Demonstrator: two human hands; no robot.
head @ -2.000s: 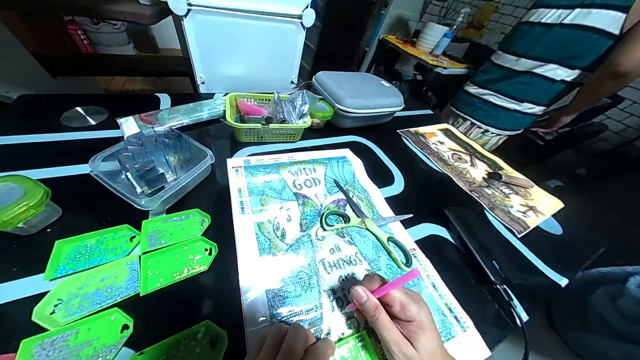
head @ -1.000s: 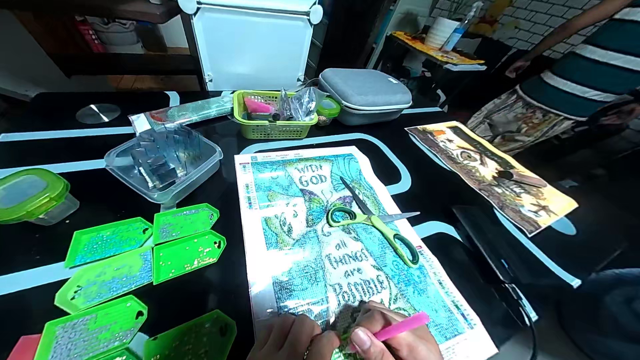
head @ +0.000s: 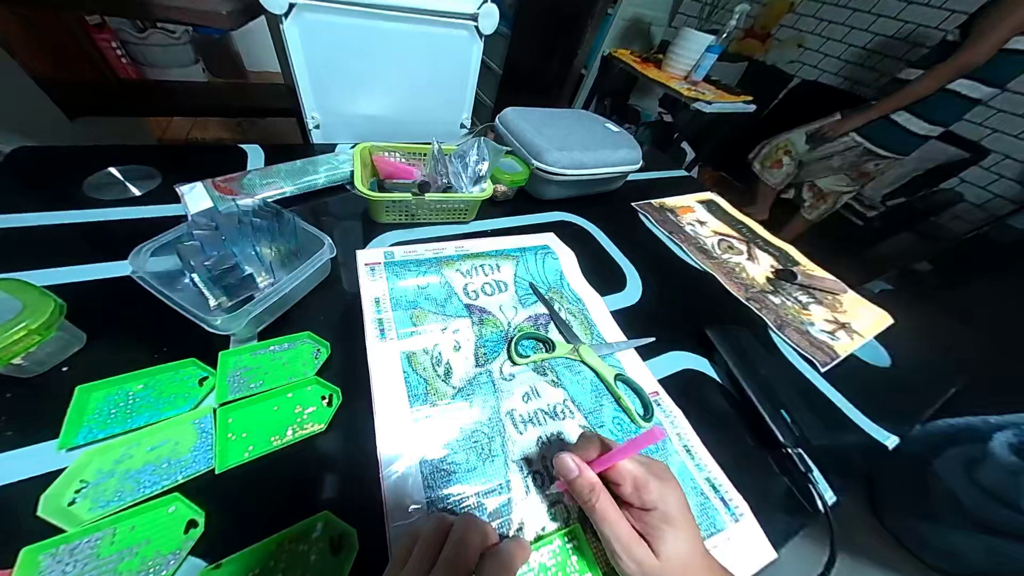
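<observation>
A pink applicator pen [head: 620, 455] is pinched between the thumb and fingers of my right hand [head: 632, 504], its tip low over the diamond painting canvas [head: 472, 384]. At the bottom edge my left hand [head: 460, 548] rests with curled fingers on the canvas, beside a green bead tray [head: 564, 554]; whether it grips the tray or the film cannot be told. Open scissors with green handles [head: 584, 350] lie across the canvas. Several more green trays with beads [head: 272, 424] stand to the left.
A clear plastic box of packets [head: 308, 276], a green basket [head: 424, 210] and a grey hard case [head: 568, 144] stand behind. On the right lie a second picture sheet [head: 744, 272] and a black device with a cable [head: 760, 408]. Beyond the table is another person [head: 904, 112].
My right hand with the pen has moved up the canvas from the lower edge, where it was close beside my left hand one second ago. The other person has shifted farther right since the first frame.
</observation>
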